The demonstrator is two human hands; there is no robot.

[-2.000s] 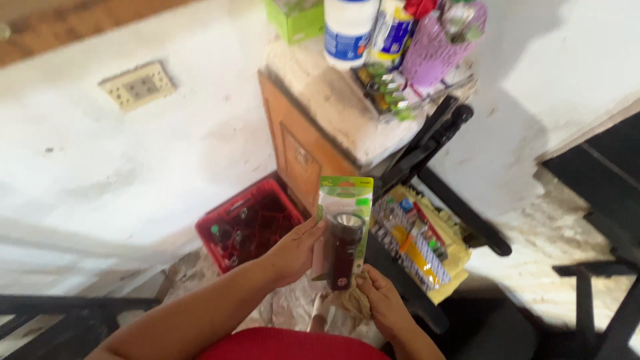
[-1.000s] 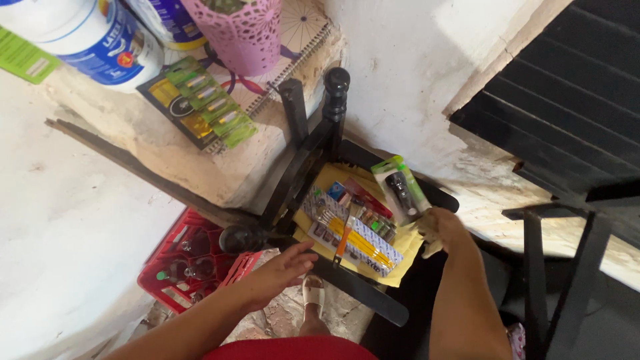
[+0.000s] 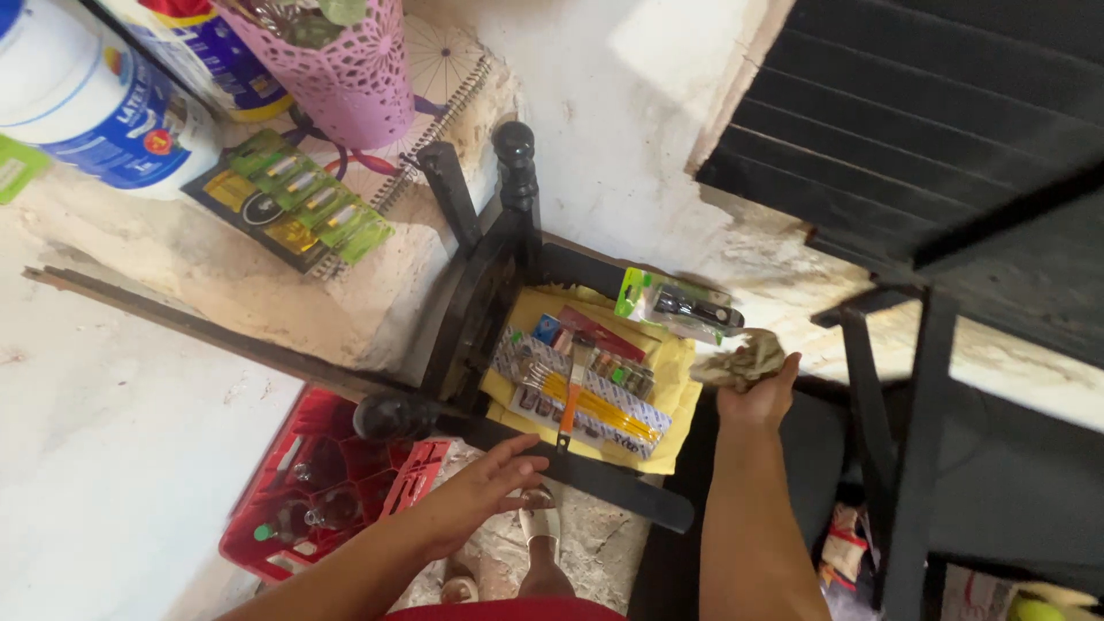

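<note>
My right hand [image 3: 763,388] grips a crumpled, dull-coloured cloth [image 3: 746,358] at the right side of the black chair. Just above the cloth, a packaged black flashlight [image 3: 694,309] lies at the chair's far right armrest. With fingers apart and nothing in it, my left hand [image 3: 496,483] is by the near armrest [image 3: 595,483]. On the seat, a yellow cloth or paper [image 3: 677,435] lies under a pack of yellow-handled brushes [image 3: 595,405], an orange-handled tool [image 3: 570,405], small bottles [image 3: 623,373] and a dark red flat item [image 3: 604,332].
A red crate [image 3: 246,526] with bottles stands at lower left. The ledge [image 3: 259,302] holds a white paint jug [image 3: 103,103], a pink perforated pot [image 3: 362,86], carded batteries [image 3: 302,194] and a spiral notebook [image 3: 444,65]. Black furniture [image 3: 923,414] stands at right.
The packaged flashlight, held before my body two seconds ago, now lies by the chair's far armrest, out of my hands. My left hand has come off it. The view has shifted toward the chair.
</note>
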